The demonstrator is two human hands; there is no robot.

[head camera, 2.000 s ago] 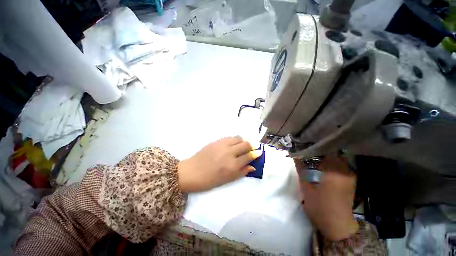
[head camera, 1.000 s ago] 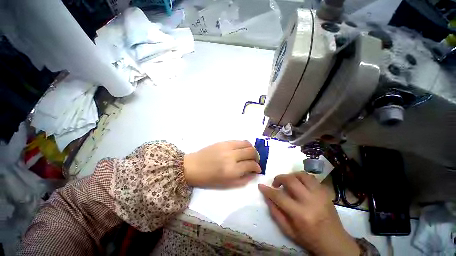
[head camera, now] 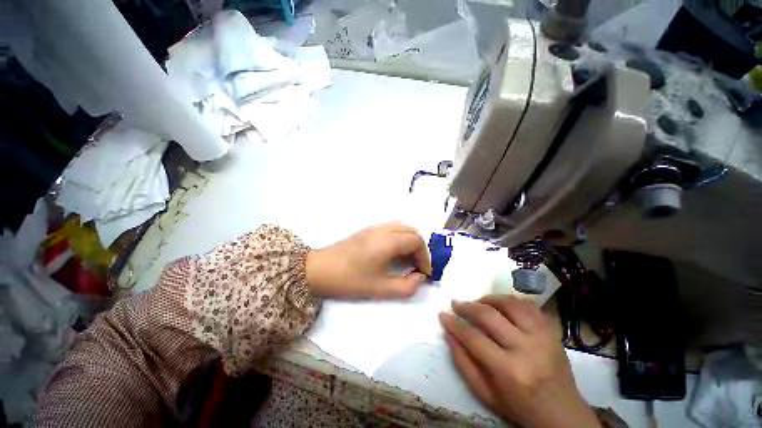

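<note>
A navy tab [head camera: 440, 254] lies on white cloth at the needle area, just below the sewing machine head [head camera: 510, 125]. My left hand [head camera: 372, 261] is left of the tab, with thumb and index finger pinching its left edge. My right hand [head camera: 514, 355] rests flat on the white cut panel [head camera: 359, 330], right of and nearer than the tab, with its fingers slightly apart. The panel blends into the white table, so its far edges cannot be made out. The presser foot is hard to see.
Black-handled scissors [head camera: 585, 322] and a black phone [head camera: 650, 334] lie right of the needle. A thin bent guide [head camera: 428, 175] stands left of the machine head. White pieces [head camera: 251, 75] are piled at the back left, beside a hanging white roll [head camera: 134, 84]. More white pieces [head camera: 113, 180] lie left.
My right hand has come out from under the machine head onto the near cloth. My left fingers have gone from lying flat beside the tab to pinching its edge, and the tab looks partly bunched.
</note>
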